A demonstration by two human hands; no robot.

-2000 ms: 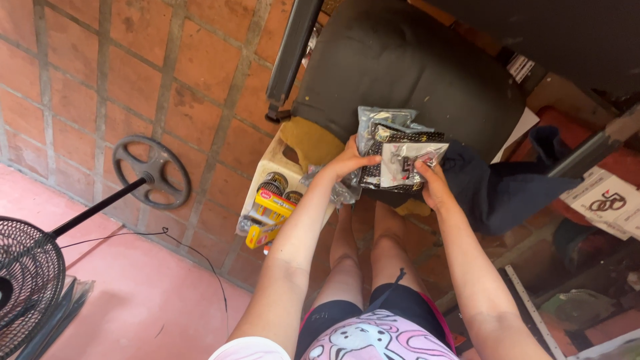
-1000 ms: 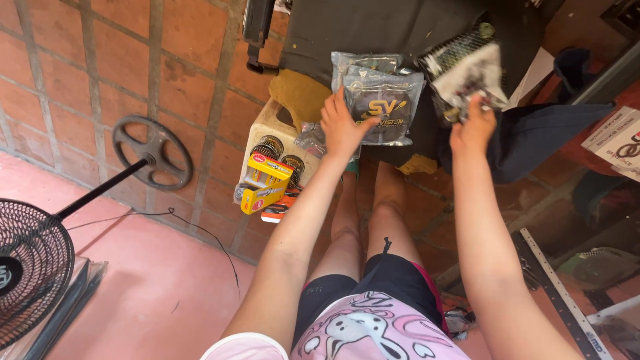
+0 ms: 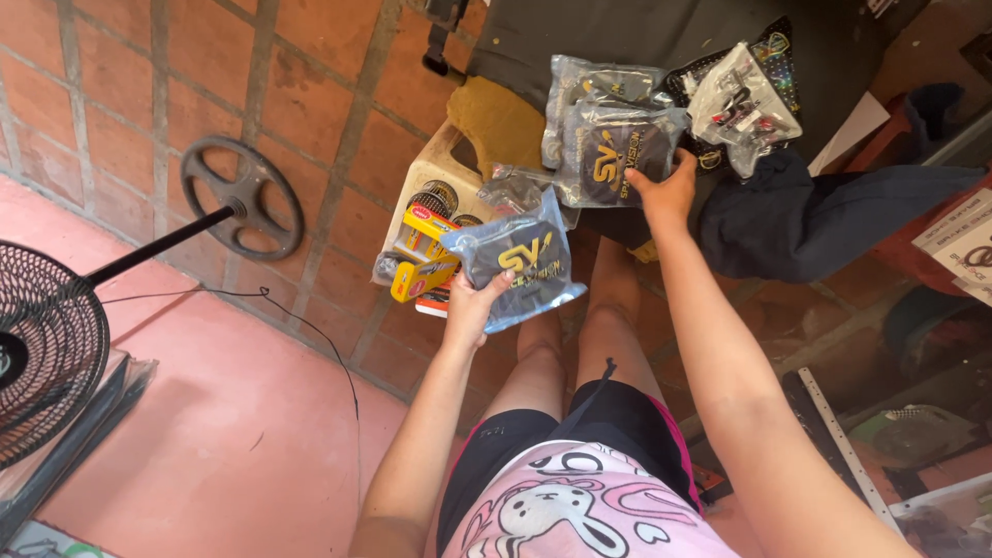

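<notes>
My left hand [image 3: 472, 305] grips a clear plastic packet with a dark insert [image 3: 521, 262] by its lower left corner, in front of the stool. My right hand [image 3: 668, 186] has its thumb on top of a second such packet [image 3: 612, 155] and its fingers at the right edge. Under that one, farther back, lies another clear packet [image 3: 570, 81] on the black padded seat [image 3: 527, 39]. To their right, a white printed packet [image 3: 748, 105] rests over a black dotted packet [image 3: 783, 46].
A cream plastic stool [image 3: 425, 164] holds yellow boxes [image 3: 422, 279] and dark round items [image 3: 434, 198]. Torn yellow foam [image 3: 496, 116] lies behind them. Dark cloth [image 3: 821, 217] hangs at the right. A black pedestal fan [image 3: 46, 349] with a round base [image 3: 242, 198] stands at the left.
The left hand has lifted a clear packet and moved it toward me and left. The right hand has let go of the white and black packets, now on the seat, and moved to another clear packet.
</notes>
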